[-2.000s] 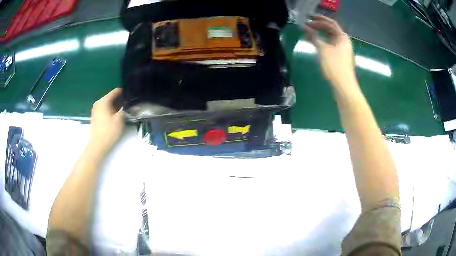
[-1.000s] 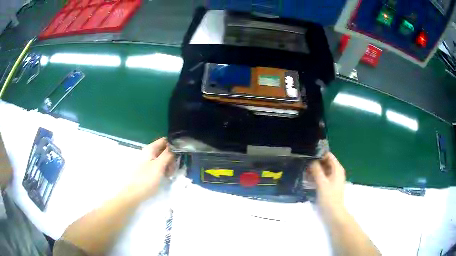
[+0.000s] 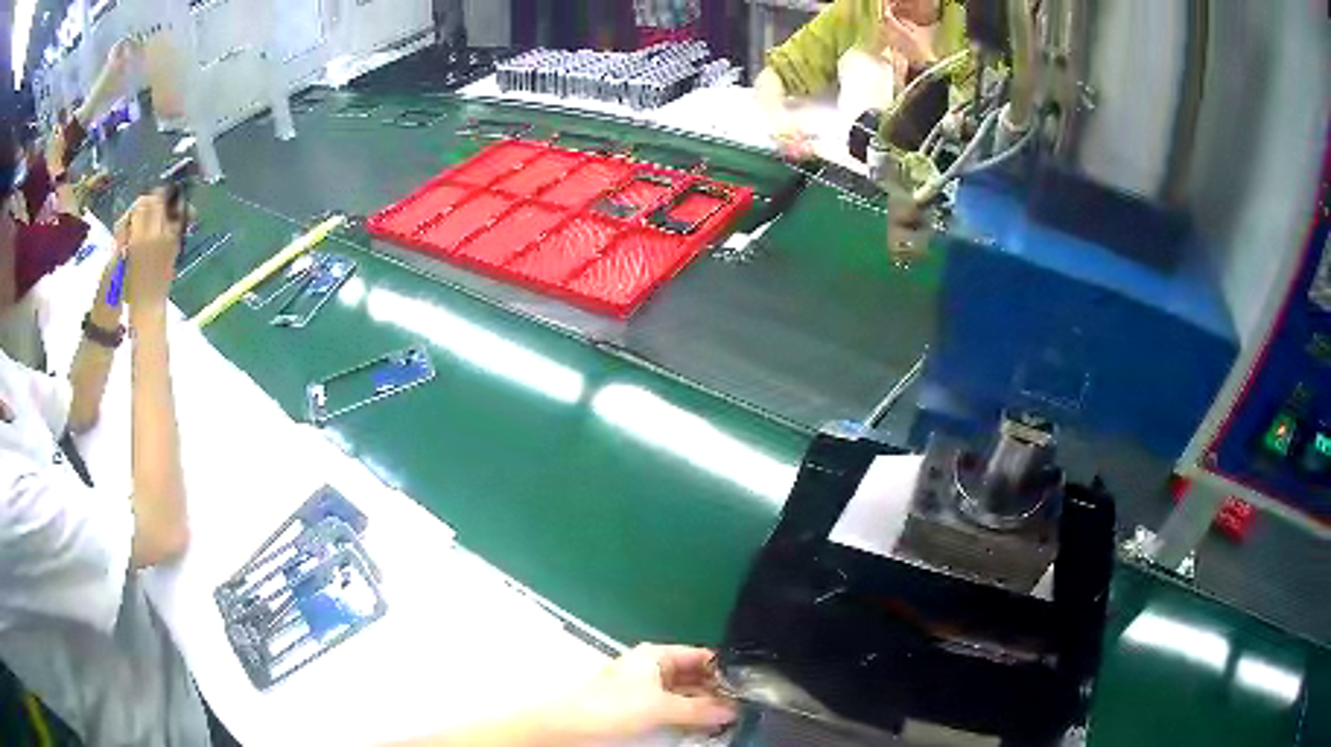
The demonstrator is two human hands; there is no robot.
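Observation:
The black pressing machine (image 3: 876,642) stands at the lower right, with its blue upper box (image 3: 1073,329) behind it. A grey metal press head (image 3: 993,489) is over the black base. The orange fixture and the phone frame seen earlier do not show now. My left hand (image 3: 664,692) is at the machine's lower left side, fingers bent against its edge; I cannot tell whether it touches a button. My right hand is not in view.
A green conveyor (image 3: 569,438) carries a phone frame (image 3: 372,384) and others farther left. Several frames (image 3: 304,587) lie on the white cover (image 3: 453,613). A red parts tray (image 3: 569,219) is beyond. A control box (image 3: 1292,394) is at right. People are at left and across the line.
The view has swung left and up. The press head now shows over the base, and the fixture with its frame is out of sight. My right hand has left the view; my left stays at the machine's side.

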